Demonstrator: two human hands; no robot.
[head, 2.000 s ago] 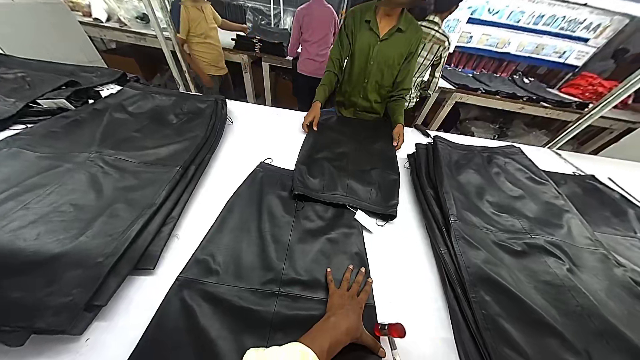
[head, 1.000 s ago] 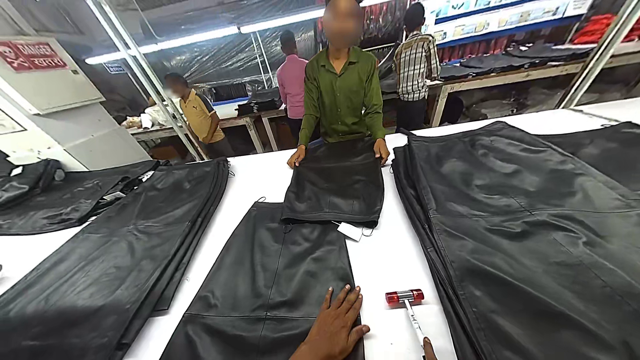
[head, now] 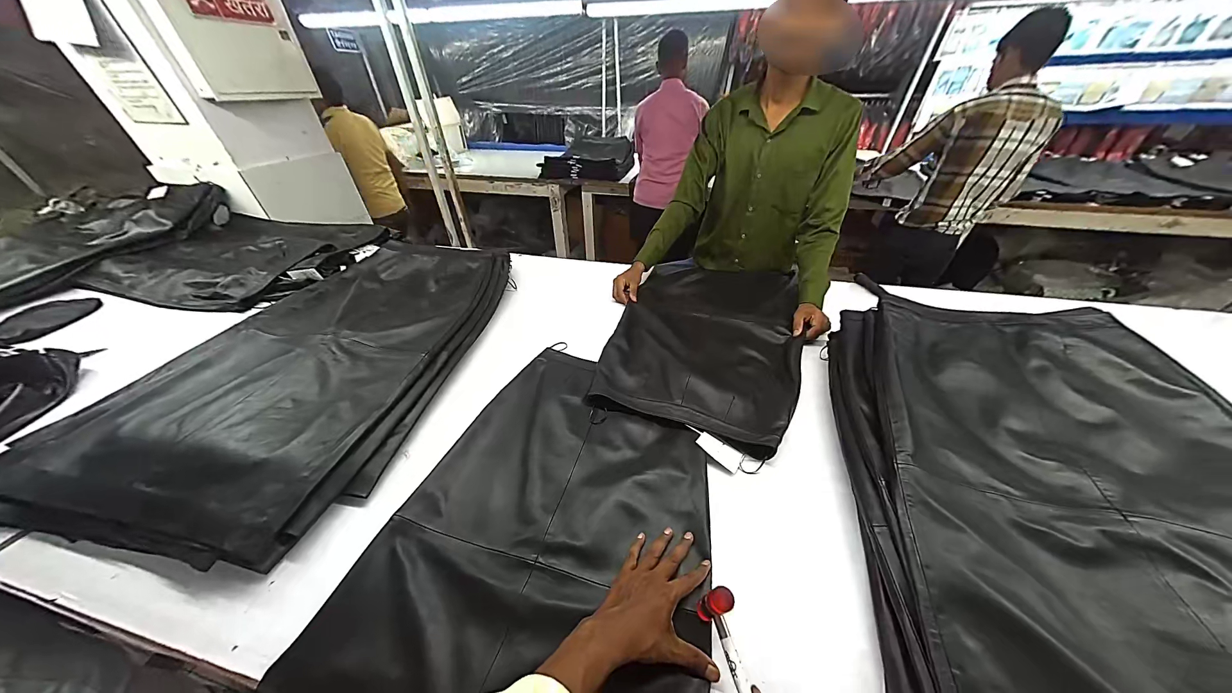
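Note:
My left hand (head: 650,611) lies palm down, fingers spread, on a black leather skirt (head: 481,539) laid out on the white-topped table. Beside its thumb is a small mallet (head: 715,603) with a red head and a pale handle that runs to the bottom edge. Only a fingertip of my right hand (head: 756,688) shows at that handle; the rest is cut off. A person in a green shirt holds a second black leather piece (head: 707,356) by its sides, its near edge over the top of my skirt. A white tag (head: 720,451) hangs from that piece.
Layered black leather skirts (head: 260,404) lie at the left, with another stack (head: 1039,462) at the right. More black leather pieces (head: 231,260) are at the far left. Several people stand beyond the table (head: 789,568), near back worktables (head: 491,166) and metal poles.
The mallet's head was apart from my left hand one second ago; now it is close beside that hand's fingers. The view has shifted. My left hand stays on the leather.

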